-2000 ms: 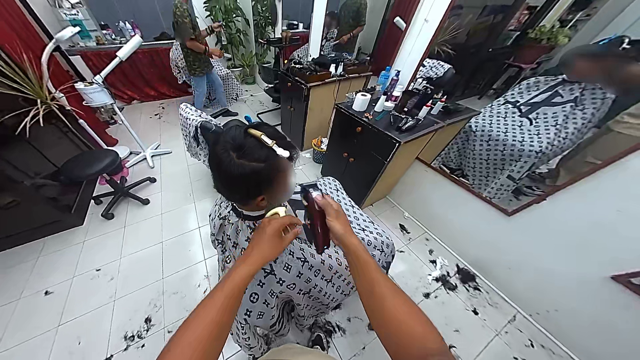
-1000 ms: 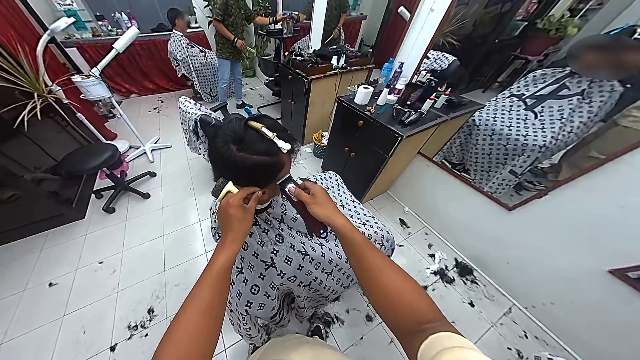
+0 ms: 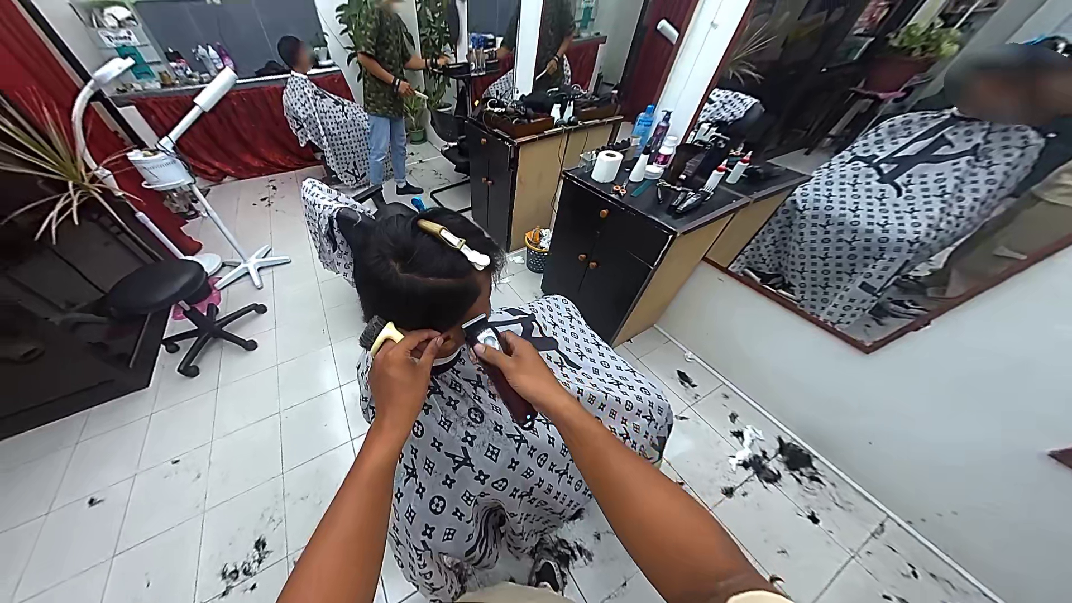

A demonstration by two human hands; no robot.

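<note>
A seated person in a white patterned barber cape (image 3: pixel 477 469) has dark hair (image 3: pixel 402 260) with a cream and white hair clip (image 3: pixel 454 243) on top. My left hand (image 3: pixel 402 373) holds a brush with a pale yellow handle (image 3: pixel 387 336) and dark bristles, its thumb and finger pinched at the person's ear. My right hand (image 3: pixel 523 368) grips a dark red hair clipper (image 3: pixel 502 381), blade end up, beside the cheek near the ear. The lower part of the clipper hangs below my palm over the cape.
A black-topped cabinet (image 3: pixel 620 243) bears bottles, a paper roll (image 3: pixel 606 166) and tools at right, beside a wall mirror (image 3: pixel 888 193). A rolling stool (image 3: pixel 159 285) and a lamp stand (image 3: pixel 222 218) are at left. Cut hair (image 3: pixel 796 458) lies on the floor. Another person stands behind near a caped customer.
My left hand has moved left, to the ear, with the brush. The clipper has come up beside the cheek. The standing person in the back has moved to the right, and the caped customer there is now visible.
</note>
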